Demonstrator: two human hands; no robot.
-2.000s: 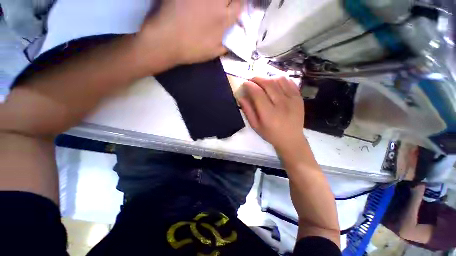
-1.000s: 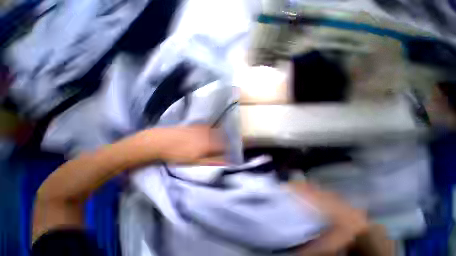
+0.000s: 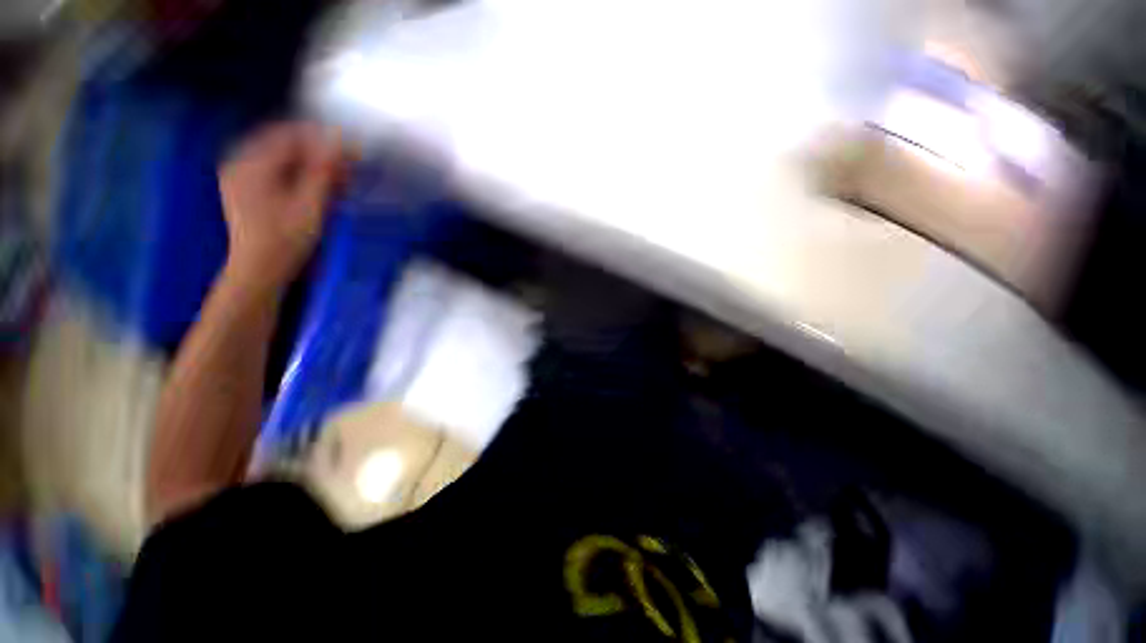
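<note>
The frame is strongly blurred. My left hand (image 3: 283,189) is at the upper left, beside the left end of the white table (image 3: 654,151), with its fingers curled. Whether it grips the pale material by its fingertips cannot be told. No right hand can be made out. A blurred beige and white shape, perhaps part of the sewing machine (image 3: 968,189), is at the upper right. No fabric panel can be made out on the overexposed table top.
Blue crates (image 3: 138,214) stand at the left, one beside my left forearm. A pale white piece (image 3: 465,358) lies below the table's front edge. More pale and dark cloth (image 3: 817,584) is at the lower right. The tiled floor shows at the lower left.
The view has swung. My left hand has left the heaped pale cloth and is out at the left of the table. My right hand and the cloth near it have gone from view.
</note>
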